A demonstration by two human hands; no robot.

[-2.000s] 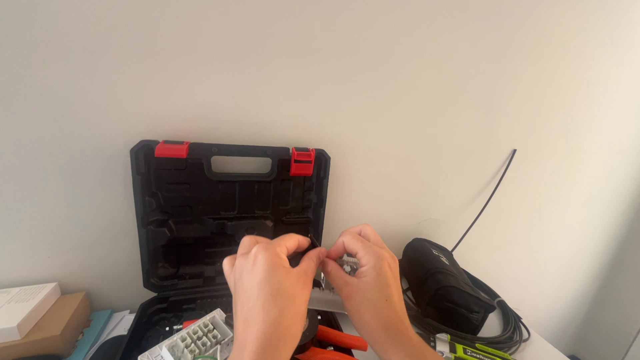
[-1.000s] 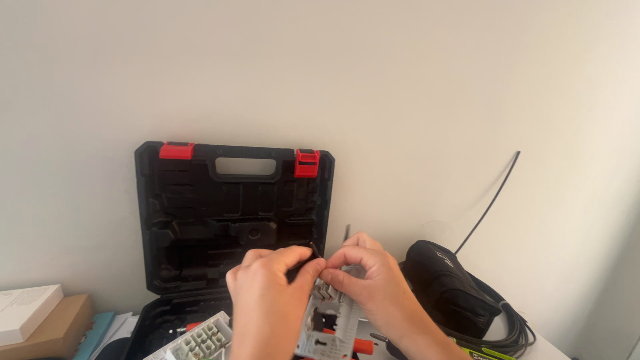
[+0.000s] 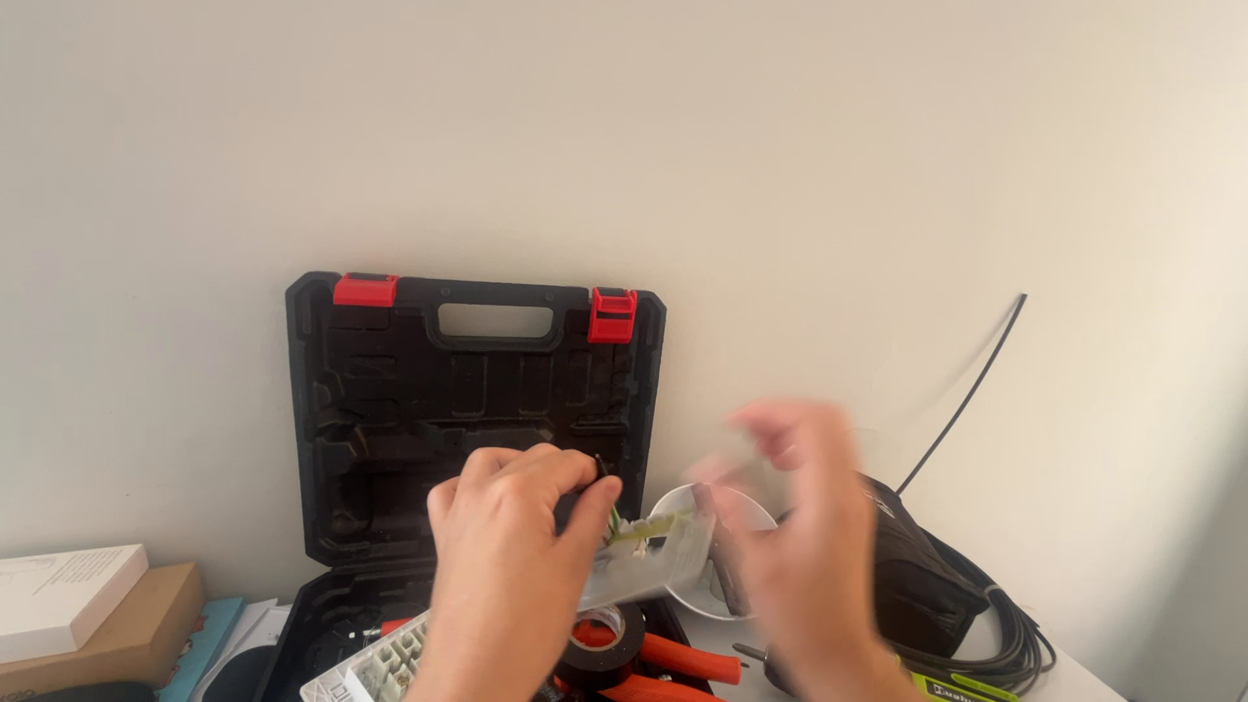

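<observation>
My left hand (image 3: 522, 536) pinches a thin black cable, with green and yellow-green wires showing at its end, beside a translucent white plastic part (image 3: 648, 565). My right hand (image 3: 809, 526), blurred, is raised to the right with its fingers apart; whether it touches anything is unclear. Behind the plastic part is a round white object (image 3: 682, 595). Below lie a roll of black electrical tape (image 3: 619, 668) and orange tool handles (image 3: 692, 658). A white part with a grid of cells (image 3: 390, 668) is partly hidden by my left forearm.
An open black tool case (image 3: 468, 390) with red latches leans against the wall. At left are a white box (image 3: 73, 595) and a cardboard box (image 3: 146, 624). At right are a black pouch (image 3: 926, 575), coiled black cable (image 3: 1019, 629) and a green tool (image 3: 955, 687).
My right hand has come away from my left hand, moving right. The translucent plastic part between them has tilted, and the round white object shows behind it.
</observation>
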